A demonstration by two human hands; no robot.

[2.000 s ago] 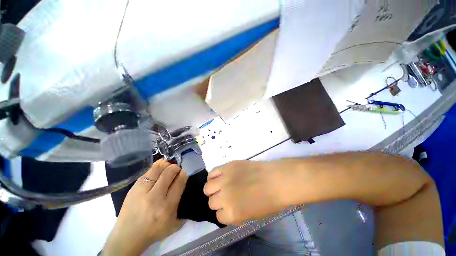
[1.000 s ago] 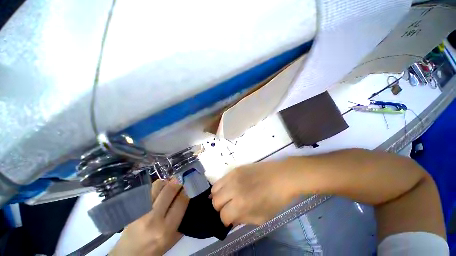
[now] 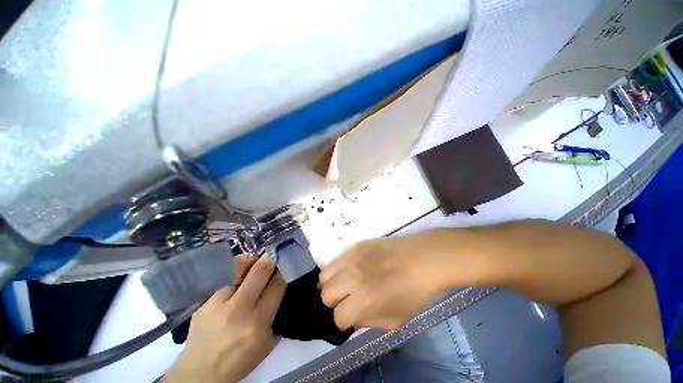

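Note:
A black garment piece [image 3: 308,310] lies on the machine bed at the presser foot guard [image 3: 293,258], its lower end near the table's front edge. My left hand [image 3: 238,318] presses flat on its left part, fingertips beside the presser foot. My right hand [image 3: 371,288] is curled on the piece's right edge, its fingertips holding the fabric. The white sewing machine [image 3: 247,82] with a blue stripe fills the upper left. The tension dial [image 3: 168,217] and its ribbed grey knob hide part of the area left of the needle.
A dark brown flat piece [image 3: 470,170] lies right of the needle. Thread snips [image 3: 573,155] lie farther right, with small metal tools [image 3: 633,105] at the far right. A beige card [image 3: 393,123] and a white ribbed band [image 3: 509,60] hang on the machine. A measuring tape [image 3: 449,305] runs along the table edge.
The view has shifted, so the machine head sits slightly higher than a second ago. Both hands remain on the black piece beside the presser foot, with only slight movement.

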